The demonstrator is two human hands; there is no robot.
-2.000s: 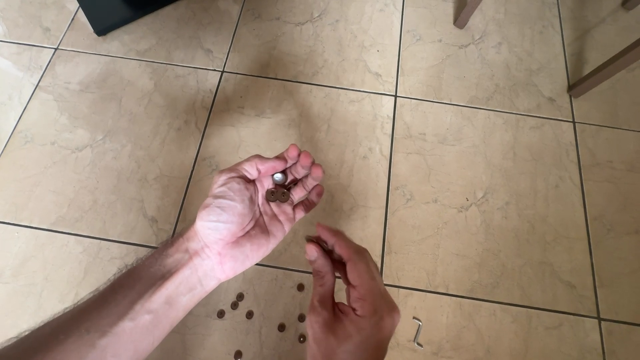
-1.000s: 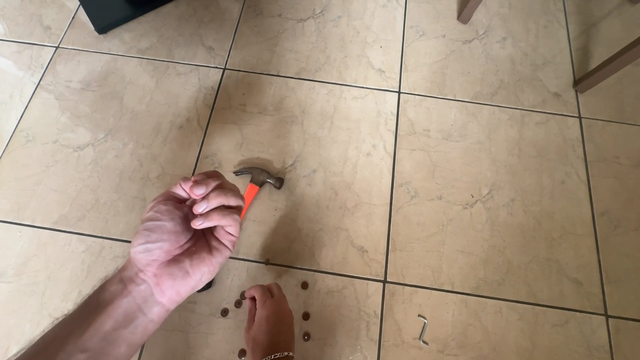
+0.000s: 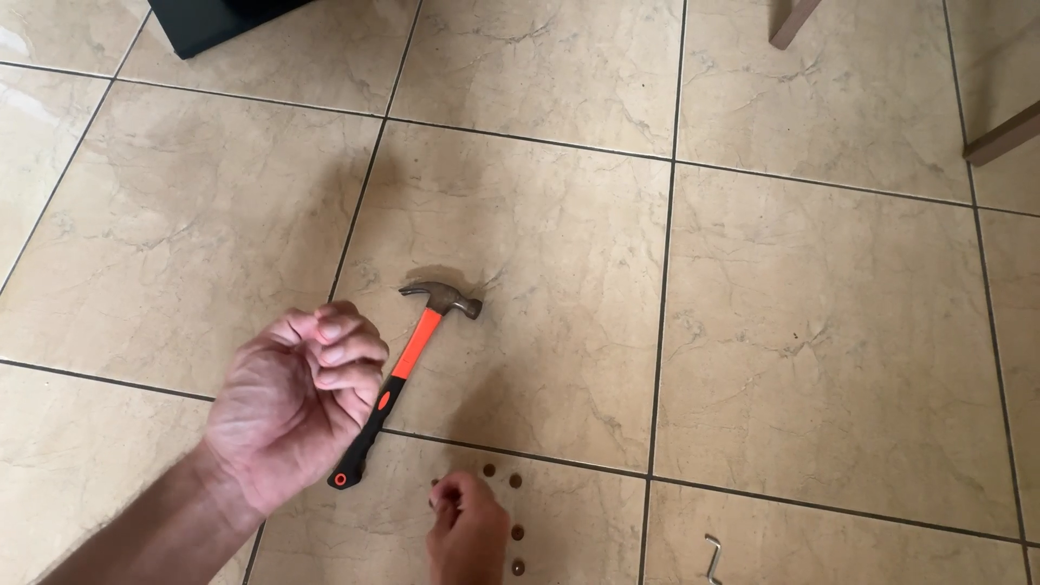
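Observation:
My left hand [image 3: 296,398] is palm up above the floor with its fingers curled in; what lies under the fingers is hidden. Partly behind it, a claw hammer [image 3: 420,341] with an orange and black handle lies on the tiles. My right hand [image 3: 469,524] is down at the floor near the bottom edge, thumb and fingertips pinched together, among several small round brown metal pieces [image 3: 516,481]. One of these shows right at its fingertips; whether it is gripped cannot be told.
A bent metal rod [image 3: 713,559] lies on the tiled floor [image 3: 829,325] at the lower right. Brown wooden furniture legs [image 3: 792,24] stand at the upper right. A black object [image 3: 219,24] with a sharp corner is at the upper left.
My left hand has curled its fingers over the small pieces seen in its open palm and moved left, uncovering the hammer. My right hand has gone down to the floor.

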